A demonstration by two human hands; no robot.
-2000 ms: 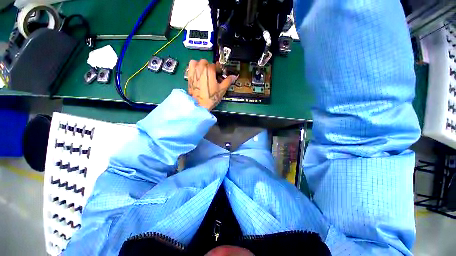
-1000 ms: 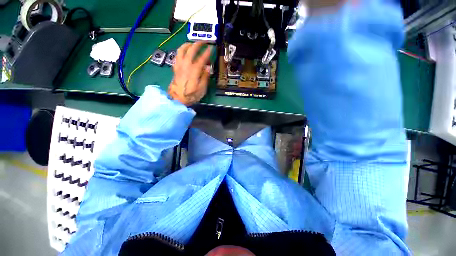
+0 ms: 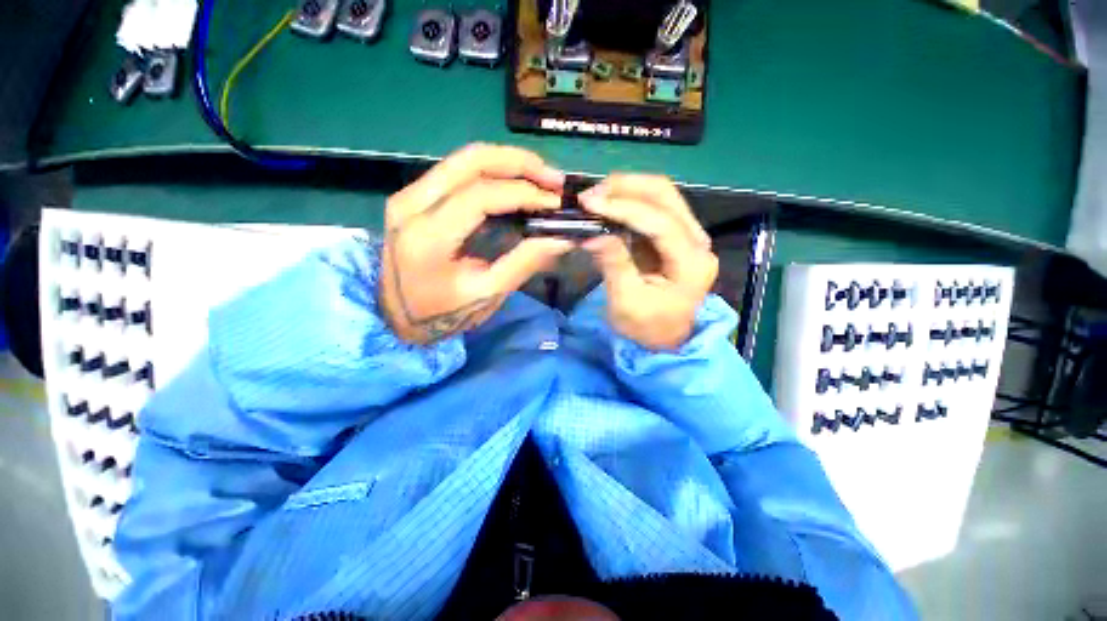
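Note:
My left hand and my right hand are together in front of my chest, just below the bench edge. Between their fingertips they hold a small dark part with a pale lower edge; the fingers hide much of it. Beyond them is the test fixture's brown-gold nest, with a square module on its left side and one on its right. Paired silvery tips stand above the nest. Two grey-black square modules lie beside the fixture, and two more lie further left.
A foam tray with rows of dark parts is at my left. Another foam tray with dark parts is at my right. On the green bench, a blue hose, a yellow-green wire, a white scrap and two modules are at the left.
Both hands have come together over my lap around a dark part. My right arm has come down from beside the fixture. The view has tilted down, and two modules now lie directly left of the fixture.

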